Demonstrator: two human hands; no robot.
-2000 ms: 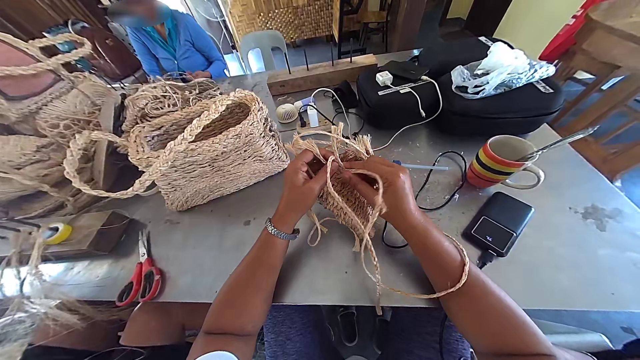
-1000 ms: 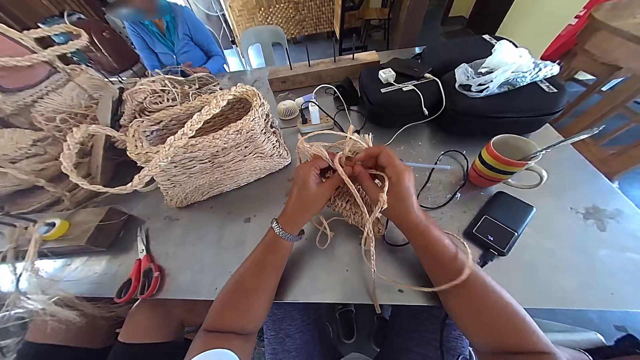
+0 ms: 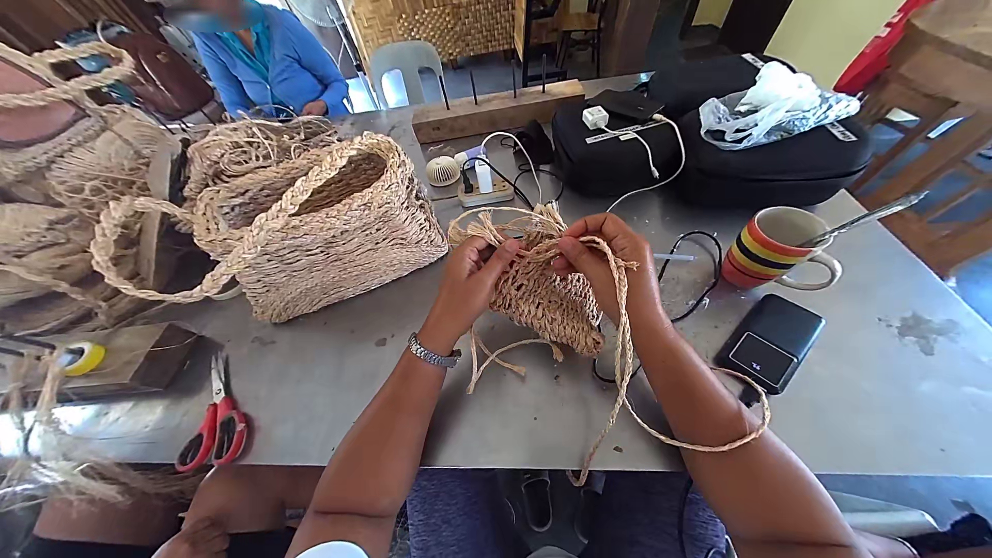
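Note:
A small woven natural-fibre piece [image 3: 542,310] hangs between my hands above the grey table. My left hand [image 3: 474,283] pinches its upper left edge, where loose fibre ends stick out. My right hand [image 3: 612,260] grips the upper right part together with a braided cord [image 3: 622,349]. That cord drops over the front of the piece and loops out across my right forearm. Thin loose strands lie under the piece. A larger woven basket bag [image 3: 341,240] with thick braided handles stands to the left. My fingertips partly hide the top edge.
Red-handled scissors [image 3: 221,426] and a wooden block with yellow tape [image 3: 87,359] lie left. A striped mug [image 3: 775,248] with a spoon, a power bank [image 3: 771,341], a black cable and black cases [image 3: 775,167] are at the right. A person [image 3: 267,58] sits across; another person's hand shows lower left.
My hands have shifted slightly apart at the top edge of the small woven piece. The cord now hangs more to the right, beside my right wrist.

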